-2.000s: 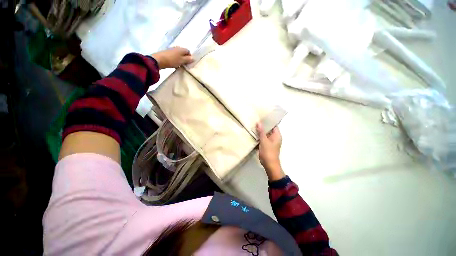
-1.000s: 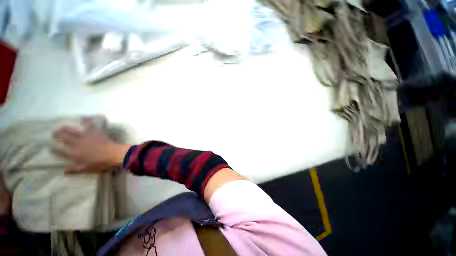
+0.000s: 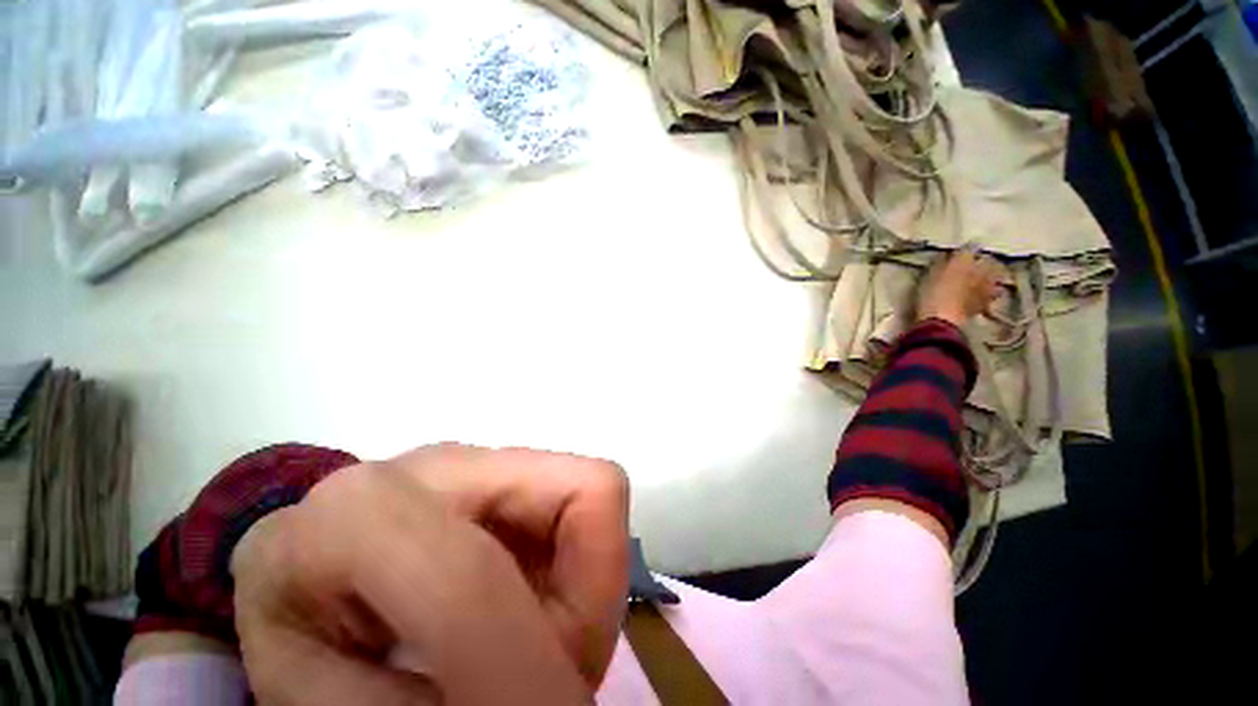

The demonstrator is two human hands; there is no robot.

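Observation:
Beige tote bags [image 3: 1028, 173] lie in a loose, overlapping pile at the right, with tangled handles [image 3: 773, 207]. My right hand [image 3: 970, 286] is in this pile, fingers closed on the edge of a tote bag; the fingertips are partly hidden in the fabric. My left hand [image 3: 435, 579] is very large and slightly blurred close to the camera at the lower left. Its fingers are curled in, with nothing visible in them. A neat stack of folded bags [image 3: 76, 483] stands at the left edge, partly cut off by the picture.
The cream table [image 3: 414, 331] spans the middle. A clear plastic bag of small tags [image 3: 517, 97] lies at the back, beside crumpled white plastic [image 3: 393, 124]. White rolled wraps [image 3: 180, 166] are at the back left. Dark floor with a yellow line [image 3: 1173, 317] is at the right.
The view has swung right. My right hand has left the folded bags and is now at the loose pile. My left hand has come up close to the camera, off the bags.

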